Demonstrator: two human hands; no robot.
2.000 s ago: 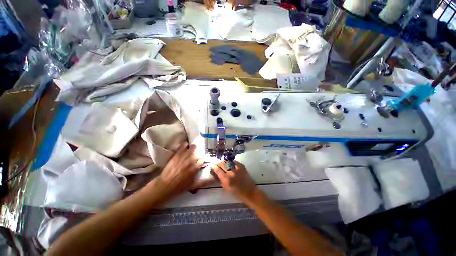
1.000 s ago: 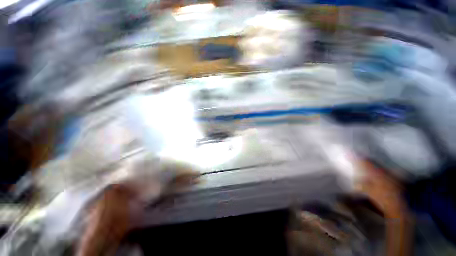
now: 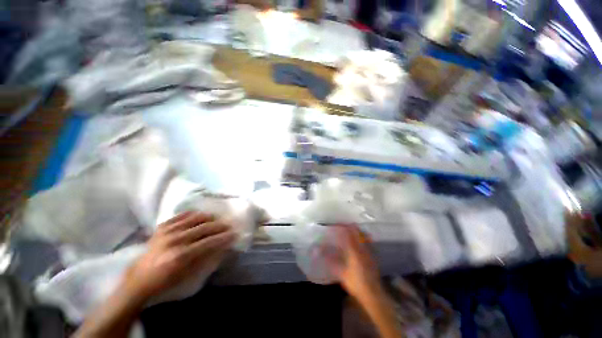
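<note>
The beige garment piece (image 3: 99,204) lies bunched on the left of the table and hangs over its front edge. My left hand (image 3: 188,247) is on its right part, fingers bent over the cloth, left of the needle. My right hand (image 3: 350,254) holds a thin white cloth piece (image 3: 310,247) at the table's front edge, below and right of the needle. The white sewing machine (image 3: 389,148) with its blue stripe is behind my hands. Its presser foot area (image 3: 303,178) is blurred, with no hand at it. My fingertips are blurred.
Two white pads (image 3: 488,234) lie at the right front edge. A beige cloth heap (image 3: 155,76) is at the back left. Grey scraps (image 3: 300,79) and a pale cloth heap (image 3: 373,82) lie behind the machine. A blurred skin-toned shape, perhaps a person's hand, is at the right edge.
Both hands have left the needle and moved toward the front edge. The garment piece has shifted left and forward. After reaching toward the pads, my right hand is back nearer the middle with white cloth.
</note>
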